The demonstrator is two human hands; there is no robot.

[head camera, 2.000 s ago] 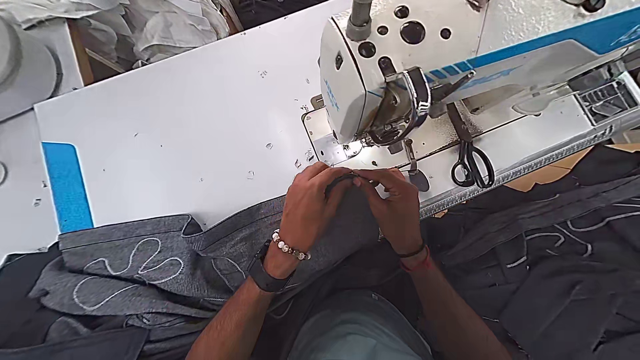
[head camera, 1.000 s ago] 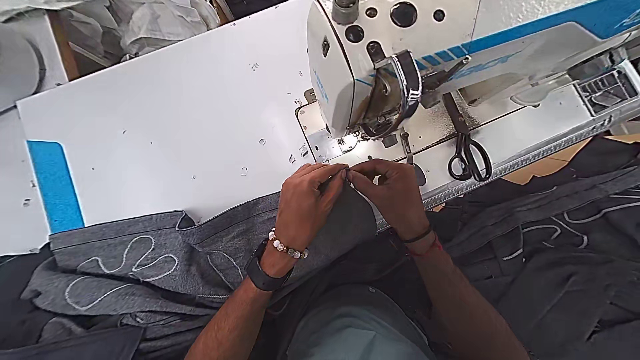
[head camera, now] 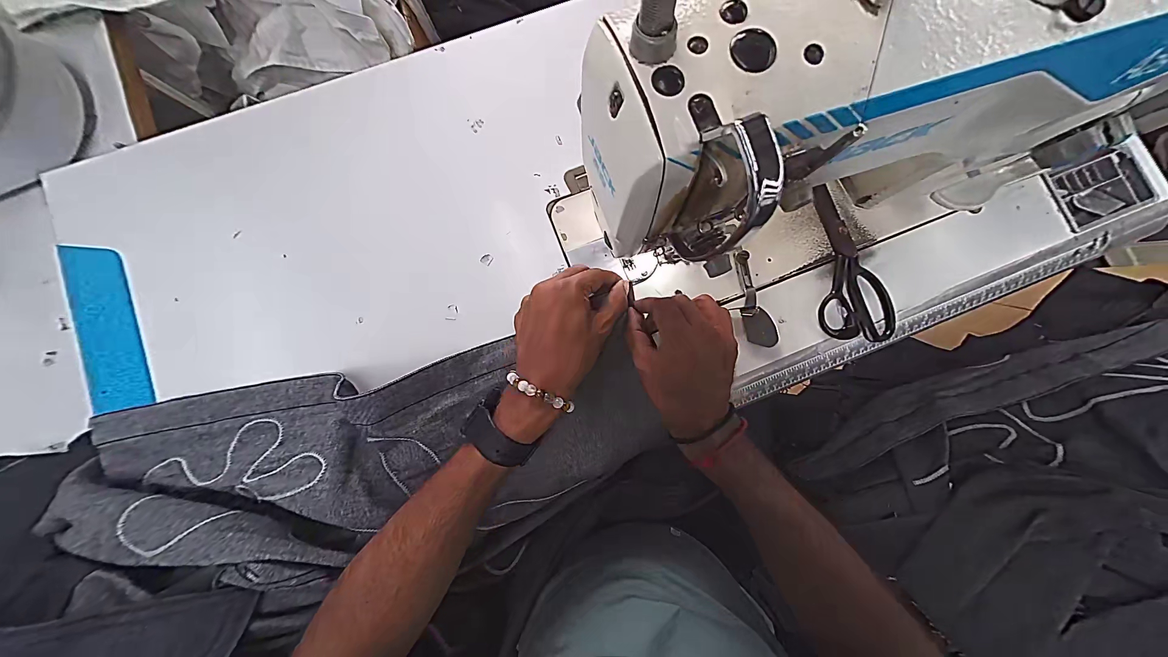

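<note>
Dark grey fabric [head camera: 438,392] with white curved stitching lies along the table's front edge and reaches up to my hands. My left hand [head camera: 568,324] pinches the fabric's edge between thumb and fingers. Touching it at the fingertips, my right hand [head camera: 684,351] pinches the same edge. Both are just in front of the needle area of a white and blue industrial sewing machine [head camera: 630,137], whose lamp lights the needle plate [head camera: 643,265]. The fingers hide most of the small piece of edge between them.
Black-handled scissors [head camera: 856,301] lie on the machine bed, right of my right hand. A measuring tape strip [head camera: 912,324] runs along the table's front edge. More dark fabric [head camera: 1031,493] is heaped at the right. White cloth or plastic [head camera: 301,46] lies behind the white table [head camera: 319,228].
Both hands stay together at the fabric's edge, with only small shifts of the fingers. Nothing else has plainly changed.
</note>
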